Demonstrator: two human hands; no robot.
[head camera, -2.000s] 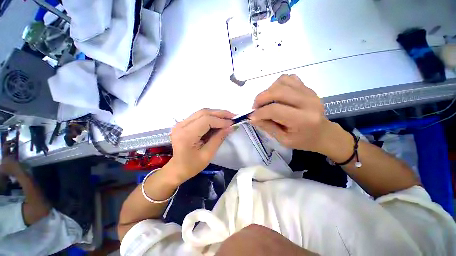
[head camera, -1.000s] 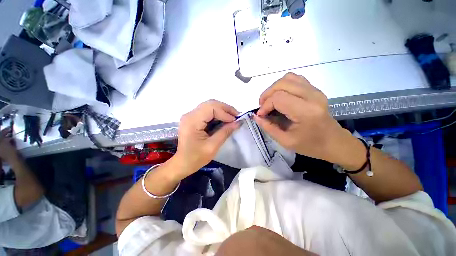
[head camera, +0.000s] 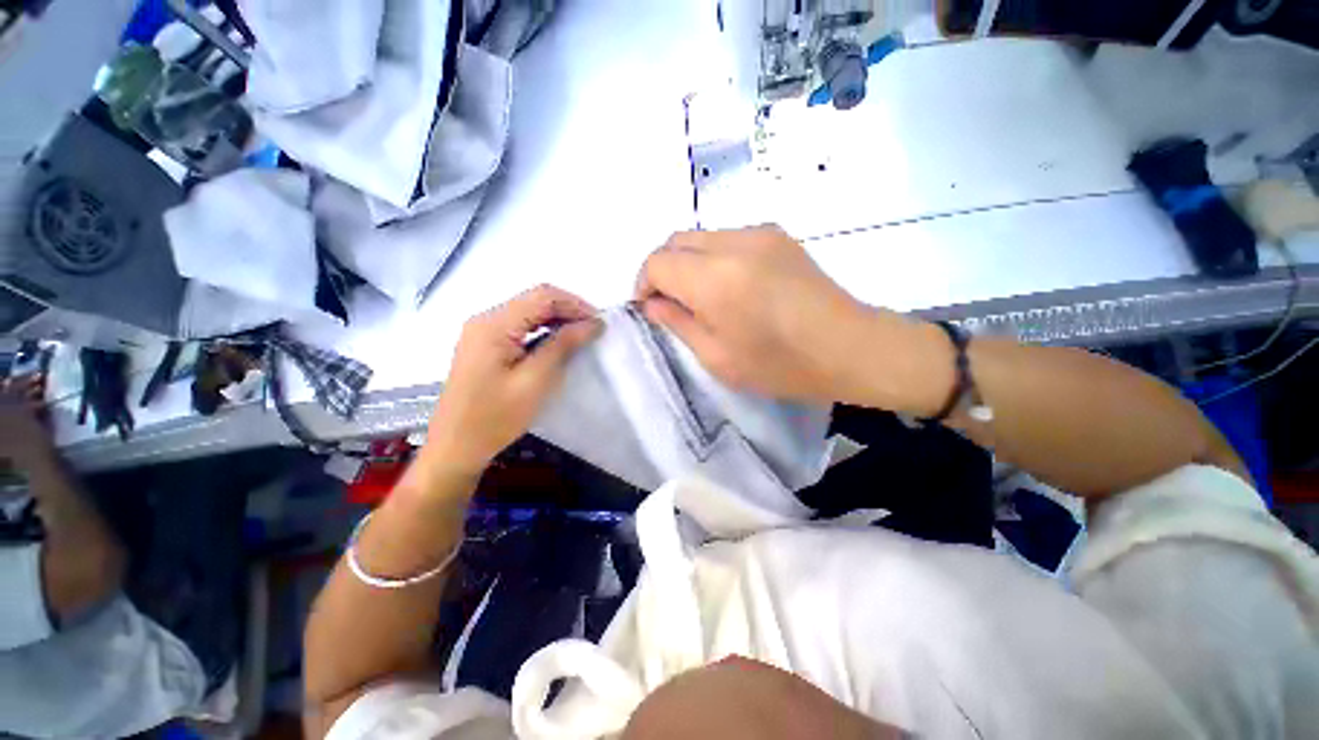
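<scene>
A light grey fabric panel (head camera: 615, 398) with a dark-edged seam hangs from both hands at the table's front edge, its lower part over the wearer's lap. My left hand (head camera: 506, 369) pinches its upper left edge; a little navy shows at the fingertips. My right hand (head camera: 752, 311) grips the top edge beside the seam, close to my left hand. The fingertips of my right hand are partly hidden by the hand itself. The sewing machine's presser foot area (head camera: 767, 123) is beyond the hands, with no fabric under it.
A pile of grey pieces with navy edges (head camera: 391, 138) lies at the left, by a grey box with a fan (head camera: 80, 217). A dark bundle with a blue band (head camera: 1193, 203) lies at the right. A measuring tape (head camera: 1056, 321) lines the table edge. Another person's arm (head camera: 65, 506) shows at far left.
Both hands have moved left with the panel, and more of its grey surface is spread in view. My right hand now lies flatter over the top edge. The camera view has shifted slightly.
</scene>
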